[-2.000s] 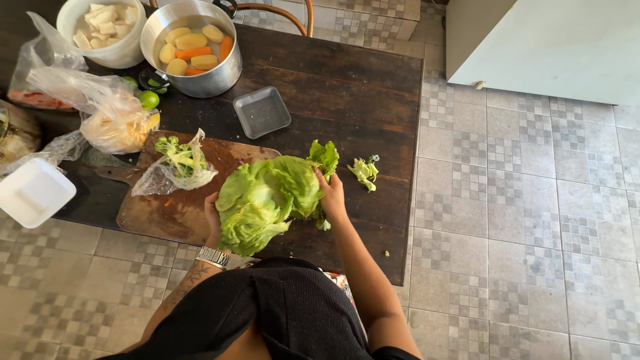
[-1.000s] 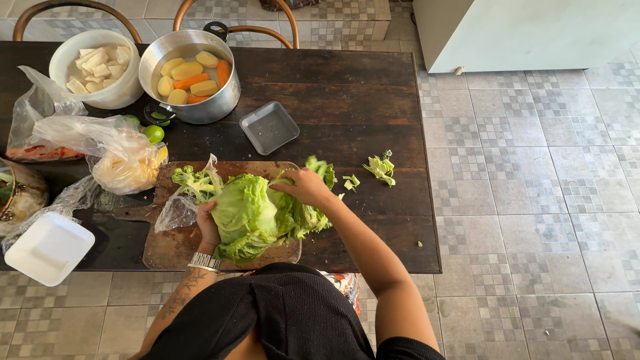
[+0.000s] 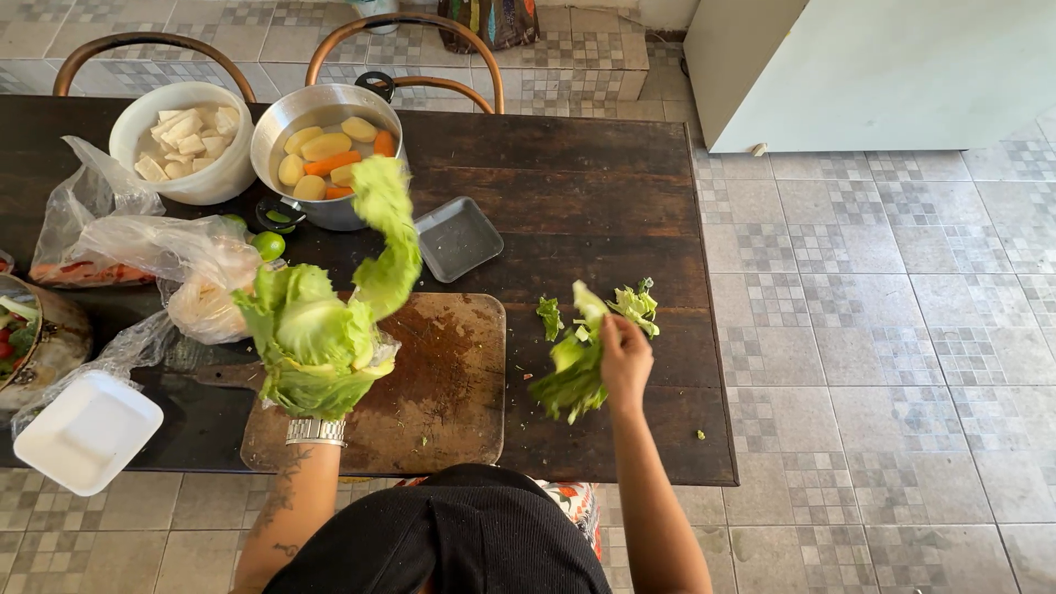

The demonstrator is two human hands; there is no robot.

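A head of green lettuce (image 3: 313,338) is held up by my left hand over the left part of the wooden cutting board (image 3: 445,379); the leaves hide that hand, and only the wrist with a metal watch band shows. One long leaf (image 3: 388,239) sticks out from the head toward the pot. My right hand (image 3: 627,359) pinches a torn lettuce leaf (image 3: 573,363), slightly blurred, right of the board. Torn lettuce scraps (image 3: 635,307) lie on the dark wooden table just beyond this hand.
A metal pot (image 3: 384,186) holds potatoes and carrots in water. Beside it are a white tub (image 3: 219,186) of pale chunks, limes (image 3: 268,245) and plastic bags (image 3: 206,247). A grey tray (image 3: 459,239), a white foam tray (image 3: 89,433) and a pot of vegetables (image 3: 62,338) also stand about.
My right hand has moved right, away from the lettuce head, with a torn leaf in it. The lettuce head has moved left, uncovering more of the cutting board.
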